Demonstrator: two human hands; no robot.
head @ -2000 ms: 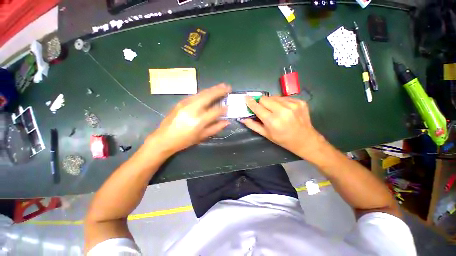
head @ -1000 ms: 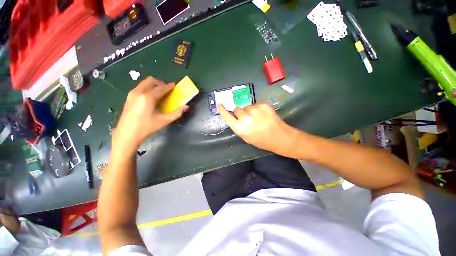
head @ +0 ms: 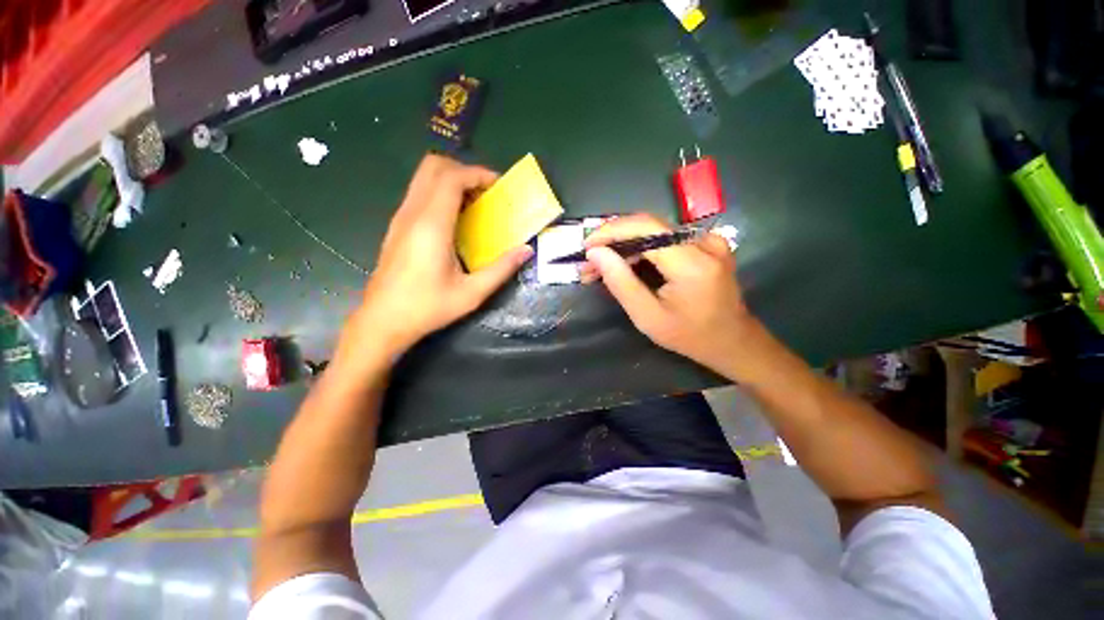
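Note:
My left hand [head: 424, 260] holds a flat yellow rectangle [head: 513, 213], tilted up off the mat. My right hand [head: 672, 273] holds a thin dark tool, which looks like tweezers [head: 654, 244], pen-like, with its tip at the white face of a small phone part [head: 561, 254]. The part lies on the dark green mat between my hands. Its right side is hidden under my right fingers, and the yellow piece stands close to its upper left.
A red two-pin block [head: 699, 189] lies right of the work. White spotted sheets [head: 841, 82], slim tools [head: 910, 145] and a lime-green screwdriver [head: 1065, 224] are farther right. A black piece with gold emblem [head: 454, 107] lies behind. A small red box [head: 260, 363] is at left.
My left hand has taken up the yellow rectangle and brought it right beside the phone part. My right hand, earlier pressing with bare fingers, now holds the thin dark tool. The view has shifted.

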